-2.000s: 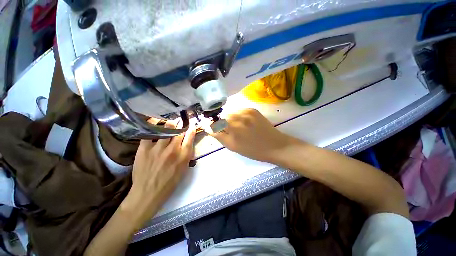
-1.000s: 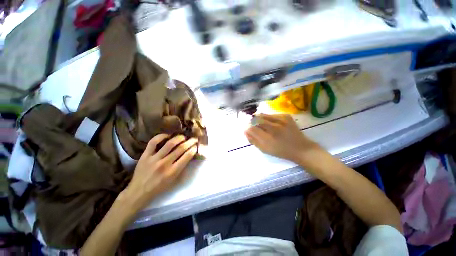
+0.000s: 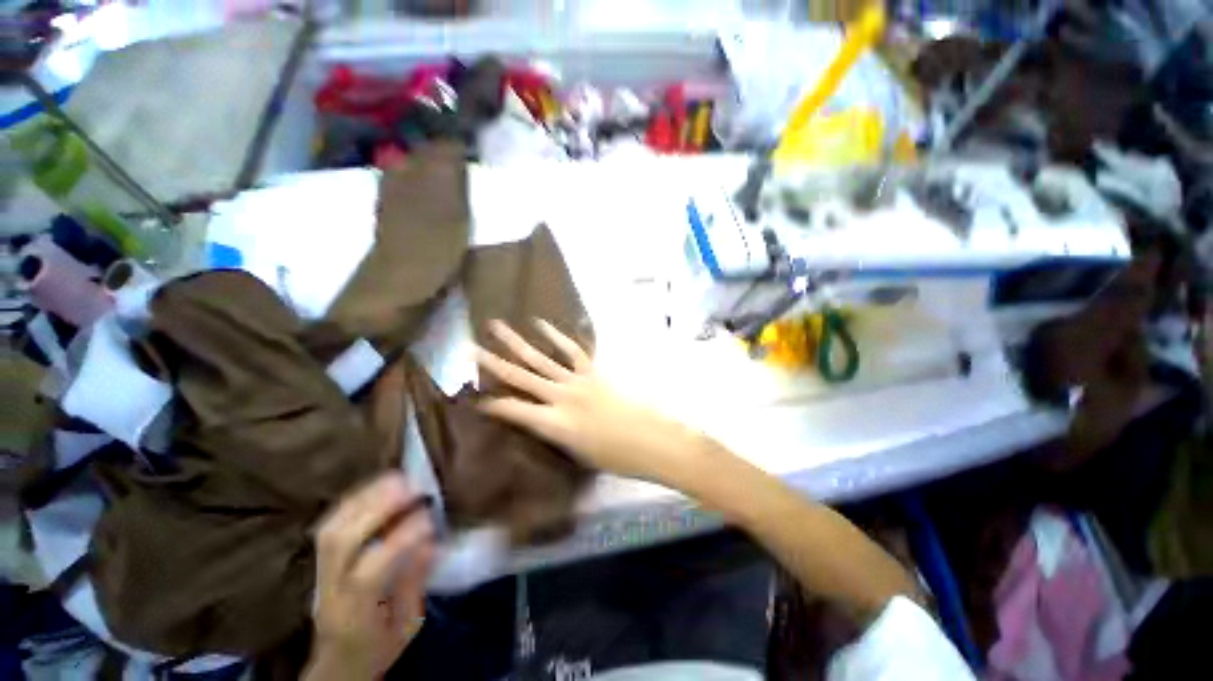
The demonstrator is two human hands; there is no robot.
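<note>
Brown fabric (image 3: 253,399) lies bunched over the left of the white sewing table, with a strip reaching up to the back. A white label (image 3: 355,367) shows on it. My right hand (image 3: 565,406) lies with spread fingers on the brown cloth left of the sewing machine (image 3: 905,240). My left hand (image 3: 373,565) is blurred at the cloth's front edge, fingers curled; whether it grips the cloth cannot be told. The needle area is too blurred to make out.
A green loop handle (image 3: 837,346) and a yellow item (image 3: 788,341) lie under the machine arm. Thread cones (image 3: 67,282) stand at the left. Red and dark cloth (image 3: 386,96) lies behind the table. Pink and white pieces (image 3: 1058,599) are low at the right. The table edge (image 3: 851,479) runs in front.
The view has swung up and left. My right hand has left the needle area and moved left onto the brown cloth. My left hand has moved back towards me and down, off its earlier spot.
</note>
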